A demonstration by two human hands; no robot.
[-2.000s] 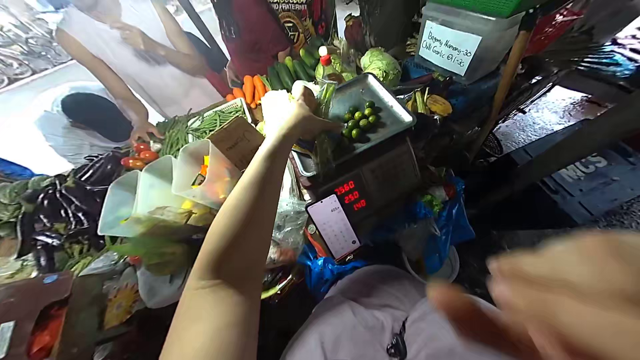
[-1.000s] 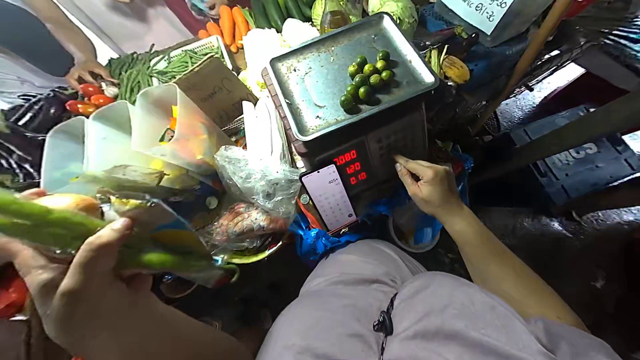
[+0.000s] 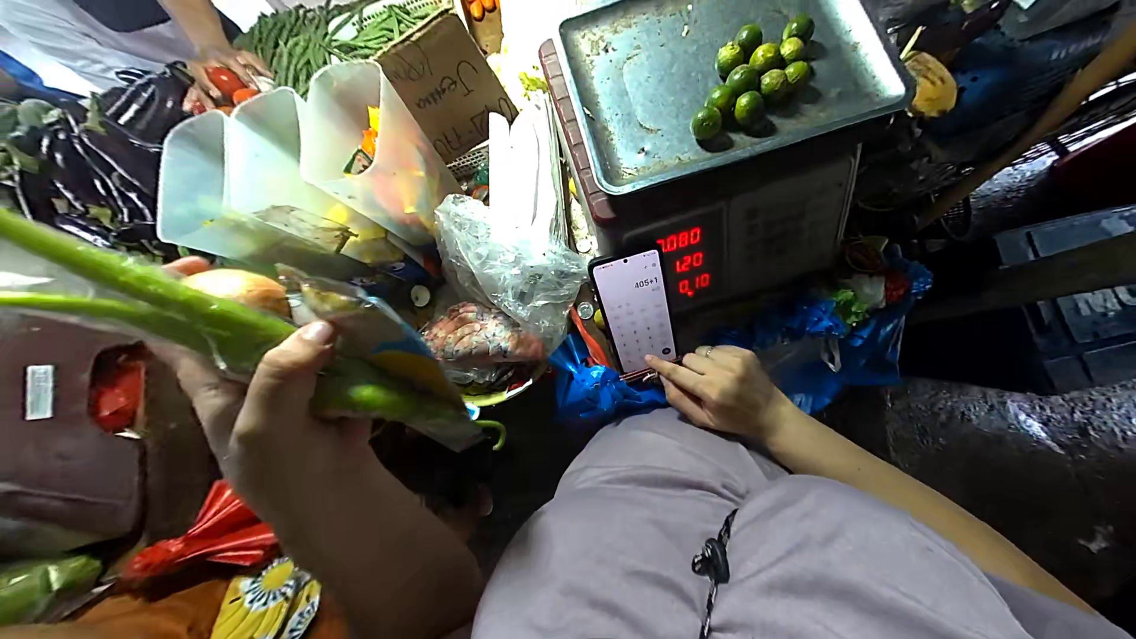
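My left hand [image 3: 266, 399] grips a clear plastic bag of long green vegetables [image 3: 177, 311], with a round onion-like item [image 3: 238, 288] beside them. With a finger on its lower screen, my right hand [image 3: 723, 386] touches a phone [image 3: 633, 311] showing a calculator. The phone stands upright against the front of a digital weighing scale [image 3: 781, 217] with red lit digits. On the scale's metal tray [image 3: 639, 98] lie several small green citrus fruits [image 3: 750, 80].
Three translucent plastic bins [image 3: 195, 186] stand left of the scale, near eggplants [image 3: 98, 160] and green beans [image 3: 293, 40]. Another person's hand [image 3: 217, 71] touches tomatoes. Clear bags [image 3: 506, 257] lie beside the phone, a blue plastic bag [image 3: 595, 382] below it.
My right hand has moved from the scale's keypad to the phone. Two seconds ago an arm reached over the scale tray; now the bagged vegetables are in my left hand.
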